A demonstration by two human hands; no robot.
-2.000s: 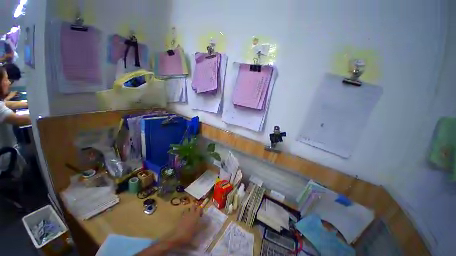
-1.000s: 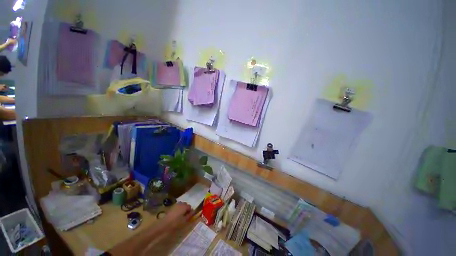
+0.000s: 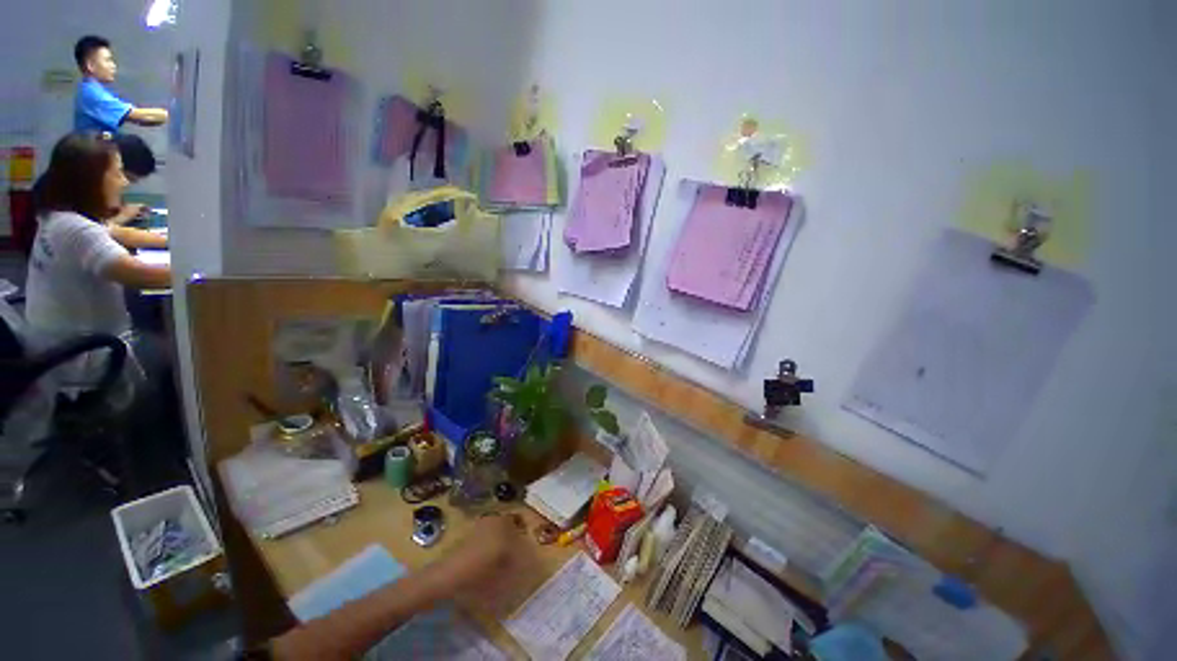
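Observation:
My left hand (image 3: 498, 558) reaches in from the lower left over the desk (image 3: 278, 555), its fingers near small brown items (image 3: 547, 531) left of the red box (image 3: 612, 522). The hand is blurred, and I cannot tell whether it holds anything. White handwritten slips (image 3: 564, 604) lie flat just right of the hand. A pale blue sheet (image 3: 346, 581) lies left of the forearm. A small round silver and dark item (image 3: 427, 523) sits behind the forearm. My right hand is not in view.
Blue folders (image 3: 484, 368) and a potted plant (image 3: 536, 407) stand at the back. A paper stack (image 3: 284, 488) and green roll (image 3: 398, 466) are at left. Slip bundles (image 3: 691, 562) stand right of the red box. A white-rimmed bin (image 3: 165, 540) is on the floor; people are at far left.
The view has swung left, showing more of the people and the bin. My left hand has drawn back a little from beside the red box, and the pale blue sheet shows again.

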